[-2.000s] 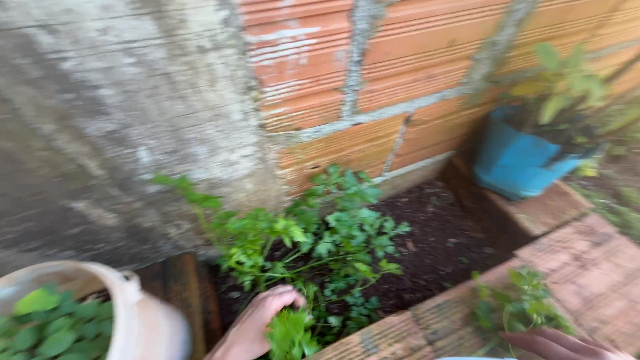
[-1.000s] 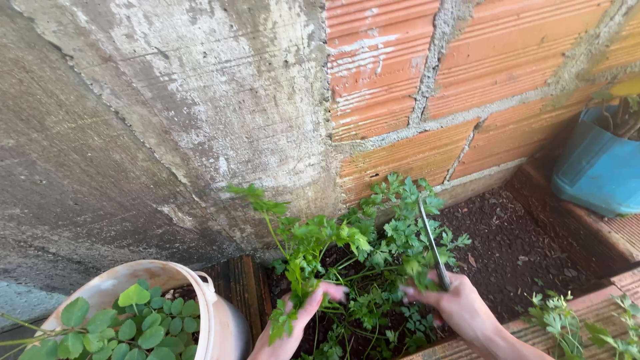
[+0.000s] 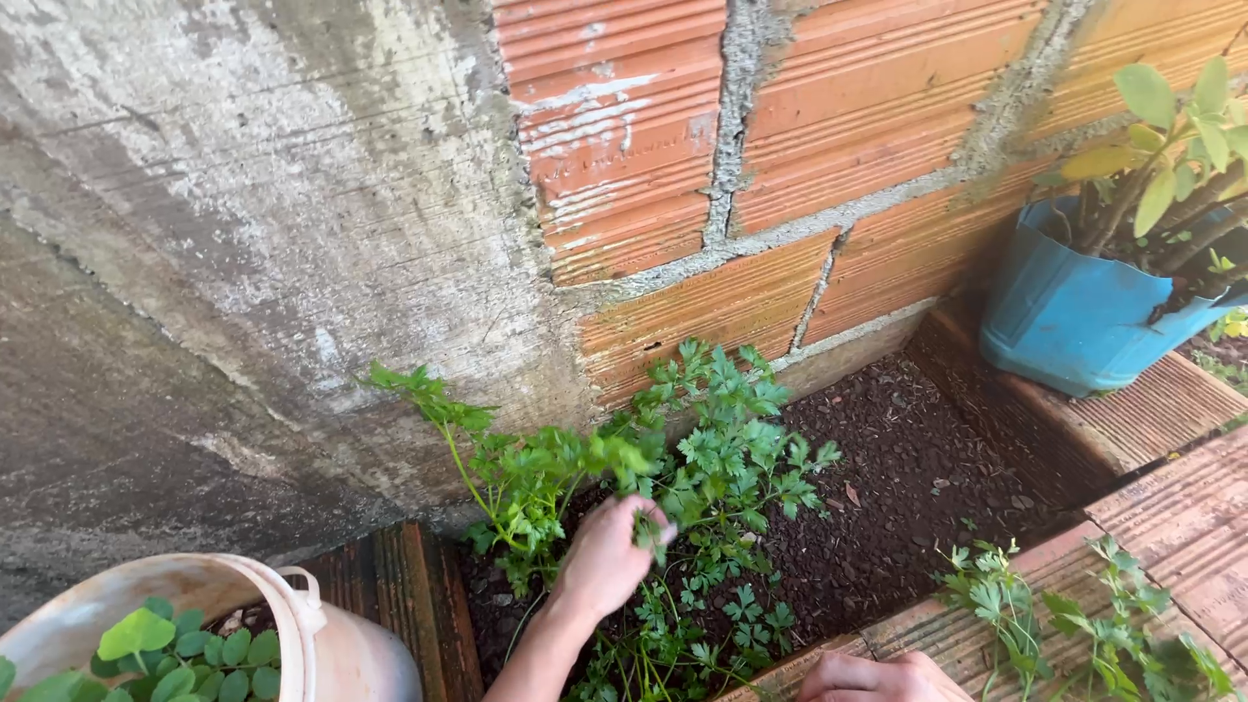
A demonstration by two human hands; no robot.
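Leafy parsley-like plants (image 3: 721,439) grow from dark soil against the wall. My left hand (image 3: 609,556) reaches in among them, its fingers closed on a green sprig that is partly blurred. At the bottom edge, my right hand (image 3: 877,678) lies low by the brick border, its fingers curled; it is cut off by the frame, so what it holds is hidden. Cut leafy sprigs (image 3: 1009,604) lie on the bricks to the right of that hand. No blade shows now.
A pale plastic bucket (image 3: 356,643) with round-leaved plants stands at lower left. A torn blue container (image 3: 1072,302) with a shrub sits on bricks at right. Behind the bed (image 3: 897,487) rise a concrete wall (image 3: 292,244) and an orange block wall (image 3: 634,146).
My right hand, which held a thin blade up beside the plants one second ago, has drawn back to the bottom edge. My left hand has moved further in among the stems.
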